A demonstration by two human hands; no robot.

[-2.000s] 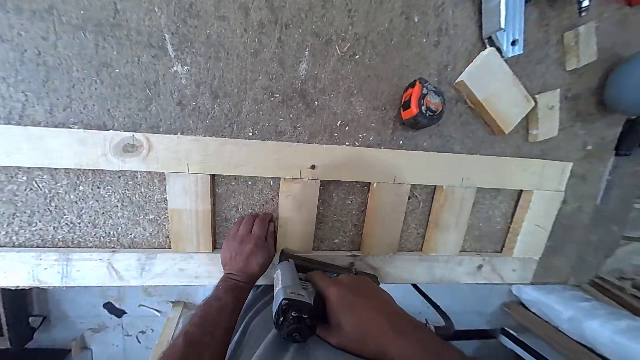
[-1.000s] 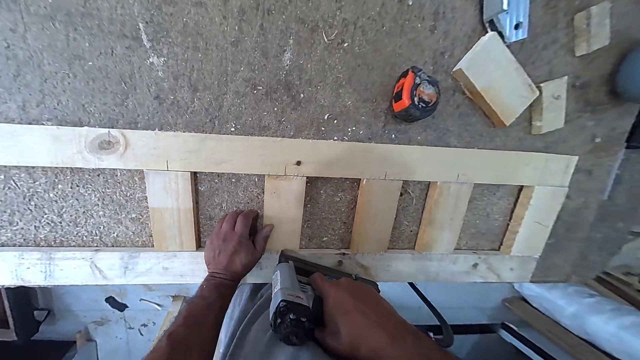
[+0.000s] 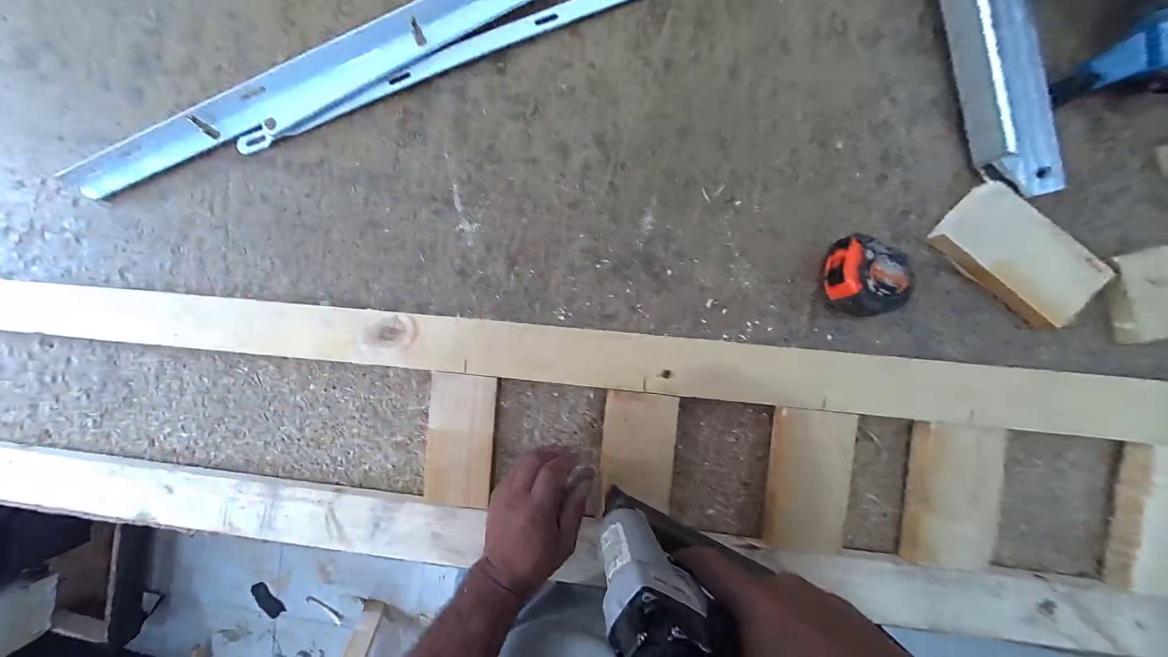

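Observation:
My right hand [image 3: 730,584] grips a grey and black nail gun [image 3: 639,566], its nose over the near wooden rail [image 3: 274,502] at the foot of a short crosspiece [image 3: 641,438]. Just left of that crosspiece, my left hand [image 3: 537,511] rests with bent fingers on the near rail and in the gap. Whether its fingertips grip the crosspiece's edge is unclear. Several short crosspieces lie between the near rail and the far wooden rail [image 3: 547,347], which bears pencil marks and a knot. The nail gun and right forearm hide part of the near rail.
An orange and black tape measure [image 3: 867,274] lies beyond the far rail. Wood offcuts [image 3: 1022,251] and a metal channel [image 3: 1004,91] are at the right. Slotted metal strips [image 3: 310,82] lie at the upper left. Sawdust and chips dot the chipboard surface [image 3: 566,210].
The view has shifted, bringing the slotted metal strips in at the upper left. The nail gun stays in my right hand near the same crosspiece, with my left hand beside it.

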